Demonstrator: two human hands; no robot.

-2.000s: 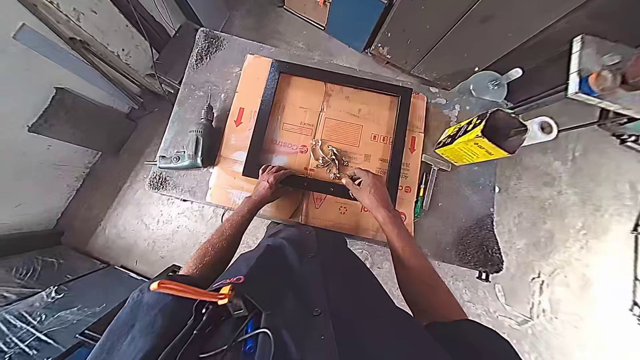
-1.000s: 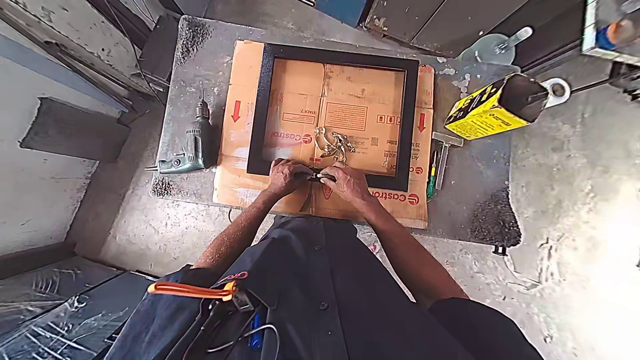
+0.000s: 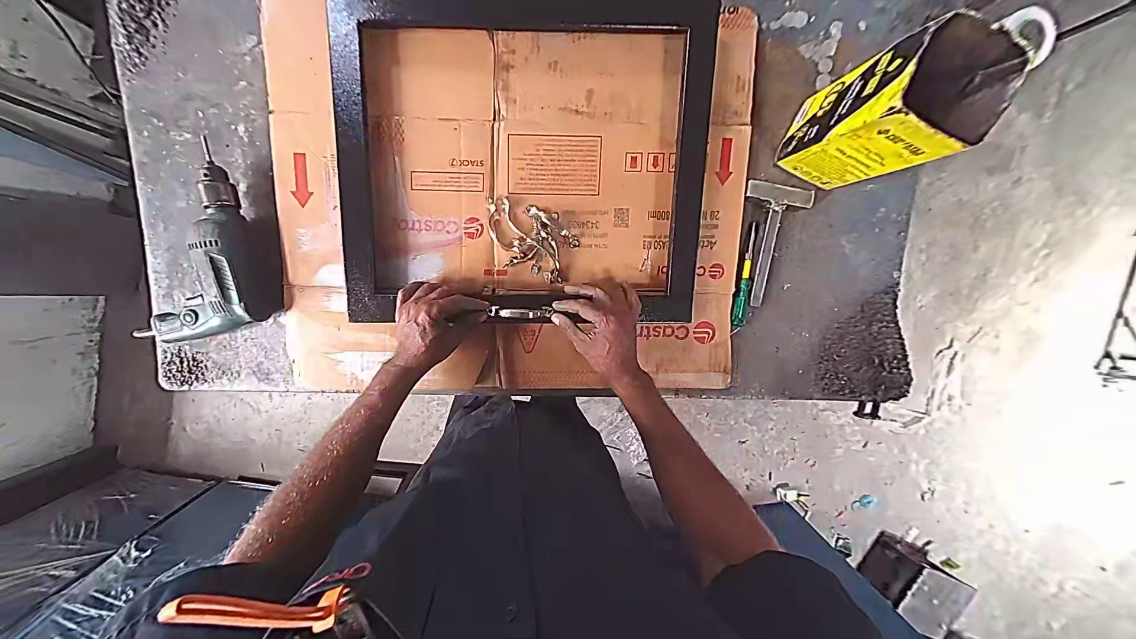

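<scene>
A black rectangular frame point(image 3: 701, 177) lies on a flattened cardboard box point(image 3: 435, 80). At the middle of its near rail, a shiny metal handle point(image 3: 521, 312) lies lengthwise along the rail. The fingertips of my left hand point(image 3: 432, 324) grip its left end. My right hand point(image 3: 603, 327) pinches the other end between thumb and fingers. Inside the frame, just beyond my hands, a small heap of similar shiny metal handles point(image 3: 537, 240) rests on the cardboard. What the fingers cover of the handle's ends is hidden.
A power drill point(image 3: 217, 266) lies left of the cardboard on the worktable point(image 3: 825, 293). To the right are a metal hammer-like tool point(image 3: 770, 244), a screwdriver with a green and yellow handle point(image 3: 742, 288), and a yellow and black box point(image 3: 874, 115). The drill's bit points away from me.
Both hands, close together at the near rail one second ago, have moved apart to the two ends of the handle, which now shows between them. The heap of handles stays inside the frame.
</scene>
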